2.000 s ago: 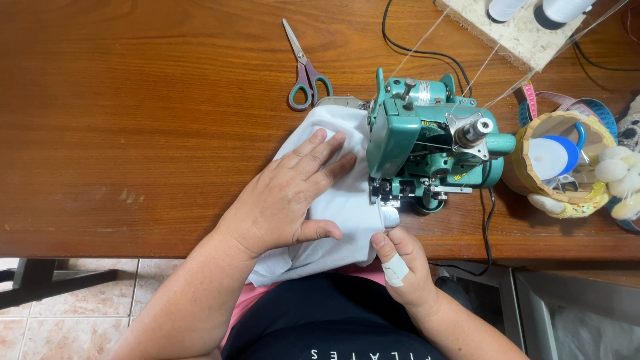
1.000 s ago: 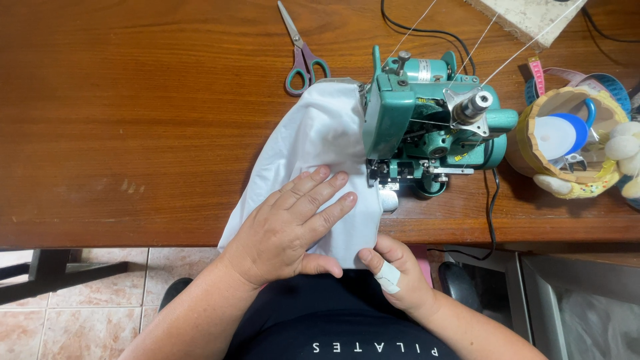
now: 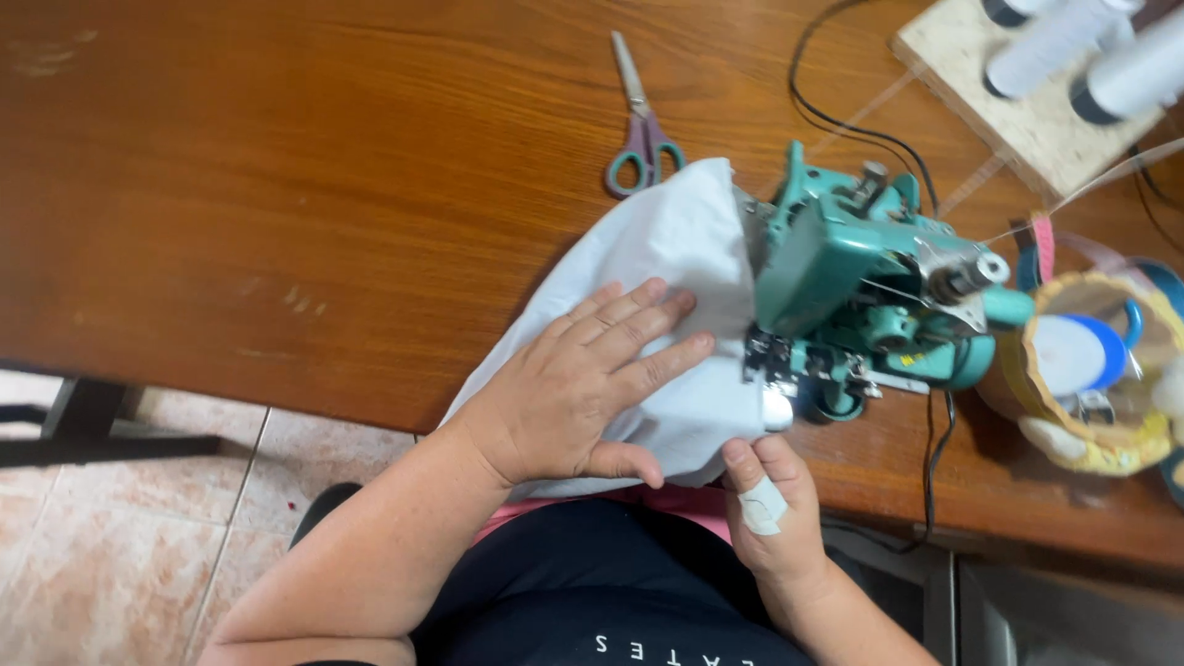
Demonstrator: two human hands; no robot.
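Observation:
White fabric (image 3: 684, 231) lies at the left side of a green overlock sewing machine (image 3: 823, 268), its right edge along the presser foot. My left hand (image 3: 592, 379) rests flat on the cloth with fingers spread, holding nothing. At the near right corner of the fabric, my right hand (image 3: 772, 499) pinches the edge between thumb and fingers; a white bandage is on its thumb. Purple and teal scissors (image 3: 643, 139) lie beyond the cloth, their handles close to its far edge.
On the right is a yellow basket (image 3: 1013, 370) with a blue and white item inside. Thread cones (image 3: 1041, 60) stand on a pale board (image 3: 962, 74) at the far right. A black cable (image 3: 856, 120) curves behind the machine. The wooden table (image 3: 277, 203) extends left.
The fabric's outline beside the machine has shifted, and more of it was bunched near the table's front edge two seconds ago. Both hands keep about the same hold. The view has tilted and shifted.

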